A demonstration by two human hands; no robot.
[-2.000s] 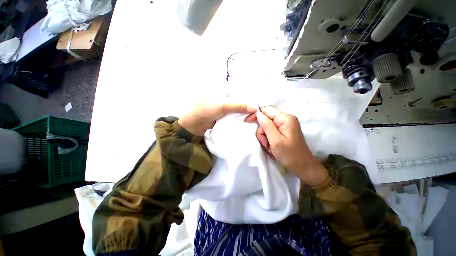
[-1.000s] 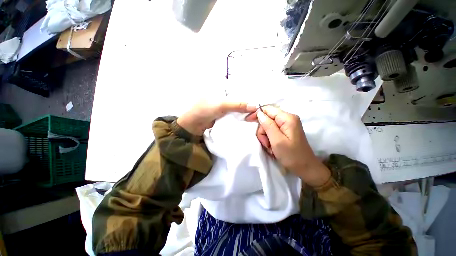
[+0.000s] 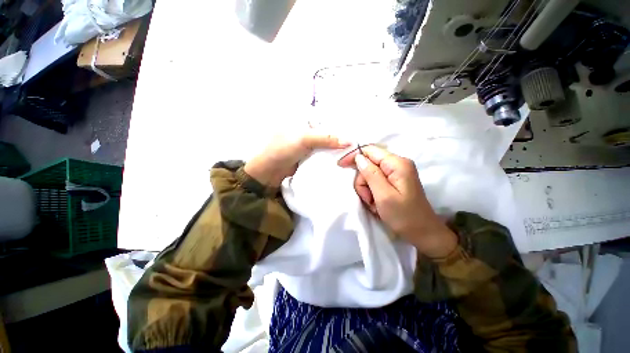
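A white fabric garment piece (image 3: 338, 234) is bunched over my lap and the table's front edge, and spreads right under the machine head. My left hand (image 3: 293, 155) holds its upper edge between thumb and fingers. My right hand (image 3: 394, 186) is closed beside it, with a thin dark-tipped tool (image 3: 359, 147), perhaps a seam ripper, between thumb and forefinger. The tip is at the pinched edge near my left fingertips. The rest of the tool is hidden in my right hand.
The sewing machine head (image 3: 463, 62) with threads and knobs is at the upper right. A pale lamp-like part (image 3: 264, 17) hangs at the top. A white table (image 3: 207, 124) lies ahead. A green crate (image 3: 86, 224) and a tied cardboard box (image 3: 114, 52) are at the left.
My left fingertips have shifted slightly at the edge, and more of the dark tip shows. The view has shifted slightly. My right hand holds nearly the same position.
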